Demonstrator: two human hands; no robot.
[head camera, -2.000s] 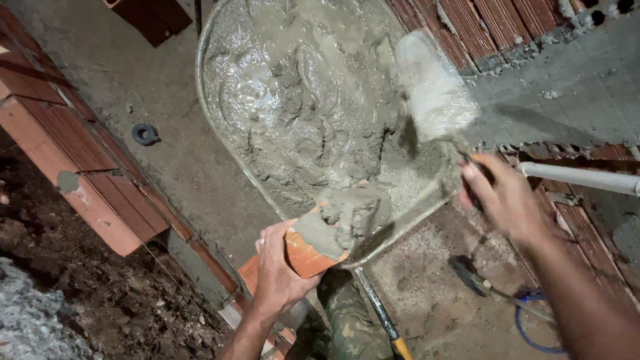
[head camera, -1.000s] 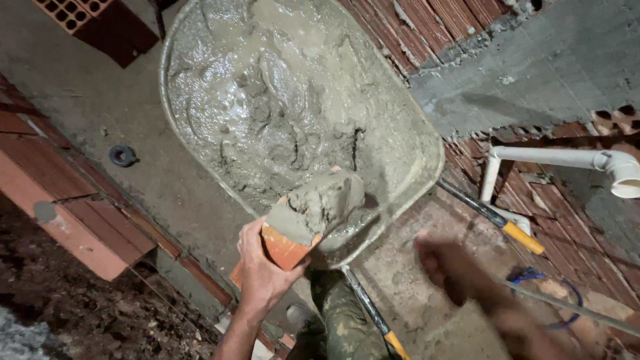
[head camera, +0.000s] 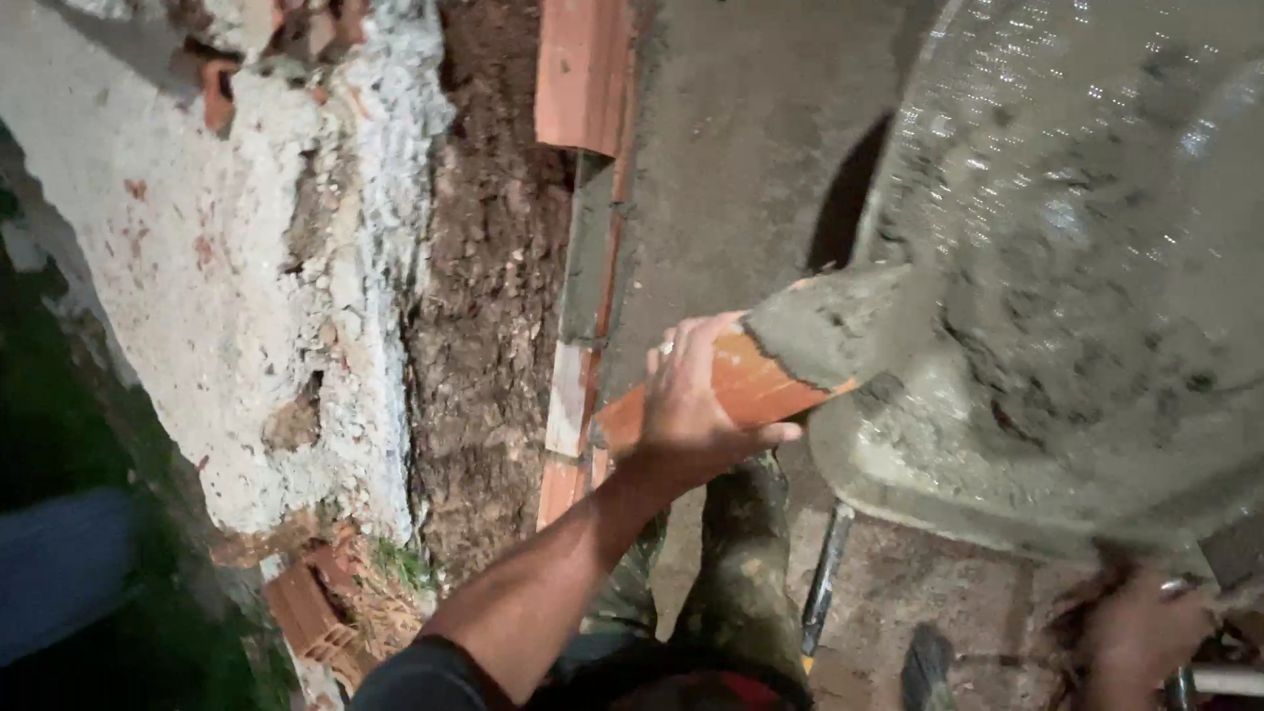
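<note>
My left hand (head camera: 691, 395) grips an orange clay brick (head camera: 760, 380) from above, beside the left rim of a wheelbarrow tray (head camera: 834, 464). Grey wet mortar (head camera: 839, 321) is heaped on the brick's far right end. A broad mass of the same wet mortar fills the tray at the right. My right hand (head camera: 1145, 622) is blurred low at the right, near the tray's lower rim; whether it holds anything cannot be made out.
A low course of clay bricks (head camera: 583, 79) with a mortared gap (head camera: 590, 257) runs along the left of the concrete floor (head camera: 741, 128). Beyond it lie bare soil (head camera: 489, 296) and a rough broken wall (head camera: 247, 296). A wheelbarrow handle (head camera: 828, 583) reaches back beside my leg (head camera: 746, 573).
The view has swung strongly left. My left hand still holds the mortared brick. Two seconds ago my right hand held a trowel over the tray; it has since moved away from there.
</note>
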